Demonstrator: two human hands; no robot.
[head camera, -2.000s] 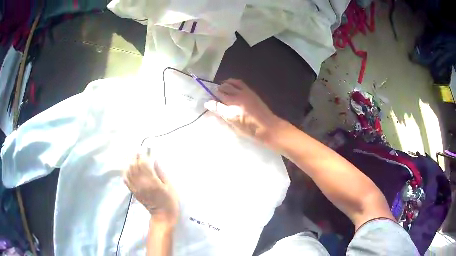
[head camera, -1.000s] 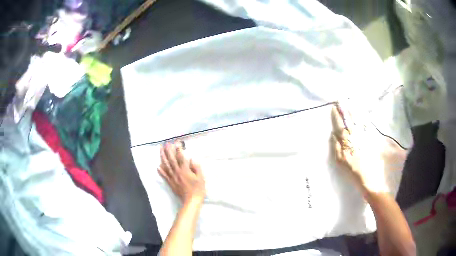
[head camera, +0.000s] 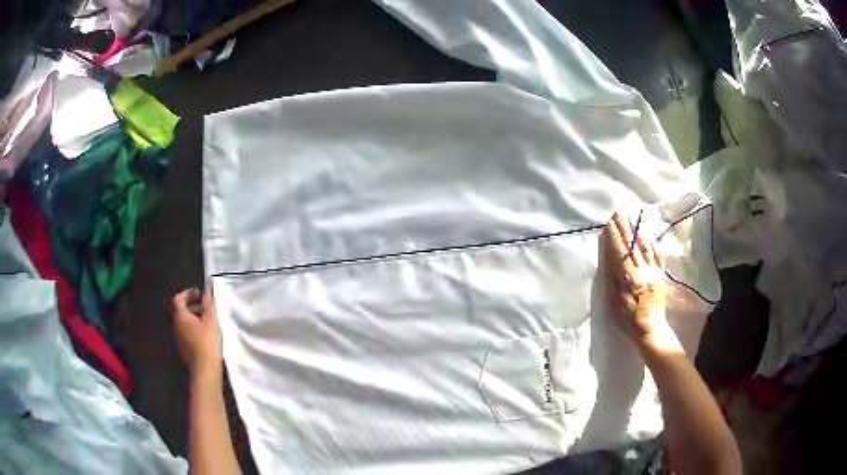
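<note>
A white jacket (head camera: 371, 371) lies spread flat, its front edge outlined by dark piping (head camera: 409, 251) across the middle. Its dark-edged collar (head camera: 692, 255) is at the right, and a chest pocket (head camera: 520, 380) with small lettering shows below. My left hand (head camera: 197, 325) is at the garment's left hem, fingers curled at its edge. My right hand (head camera: 641, 283) lies on the front near the collar and holds a slim blue-violet pen (head camera: 636, 234) between its fingers. Whether my left fingers hold a gauge cannot be seen.
Green (head camera: 107, 223), lime (head camera: 147, 113) and red scraps lie at the left, above a pale garment pile (head camera: 65, 390). More white garments (head camera: 799, 167) hang or lie at the right. A tan stick (head camera: 223, 33) lies at the top left of the dark table (head camera: 306, 56).
The garment has been turned and spread, with its front edge now running across. In the last second my left hand has moved left from the front edge to the hem; my right hand stays near the collar.
</note>
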